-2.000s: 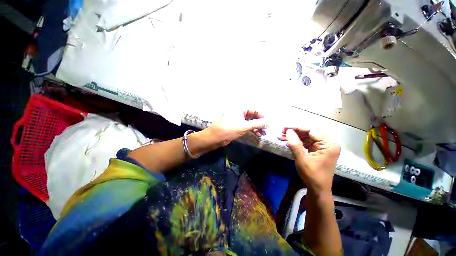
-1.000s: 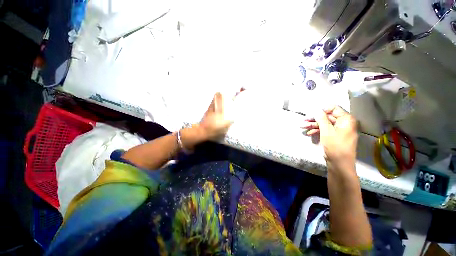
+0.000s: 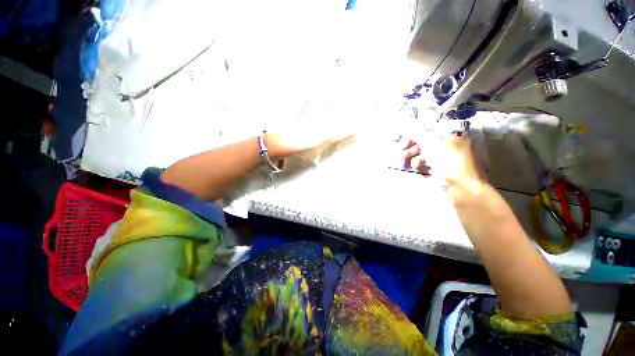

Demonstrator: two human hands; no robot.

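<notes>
My left hand (image 3: 313, 141) lies on white cloth (image 3: 278, 184) on the glaring table, left of the needle area; its fingers wash out in the light. My right hand (image 3: 445, 158) is beside the sewing machine head (image 3: 480, 62), just below the presser foot area, with its fingers curled at the white surface. Glare hides whether either hand grips the cloth. The needle and the part under it cannot be made out.
Scissors with yellow and red handles (image 3: 562, 215) lie right of my right hand. A teal control panel (image 3: 614, 256) is at the right edge. A red basket (image 3: 66, 240) with white cloth stands at left. White panels (image 3: 157, 76) lie at the table's upper left. A white bin (image 3: 433, 313) is below.
My left hand has moved up and right from the table's front edge toward the needle, its arm stretched out. My right hand has moved slightly closer under the machine head. The camera view has shifted.
</notes>
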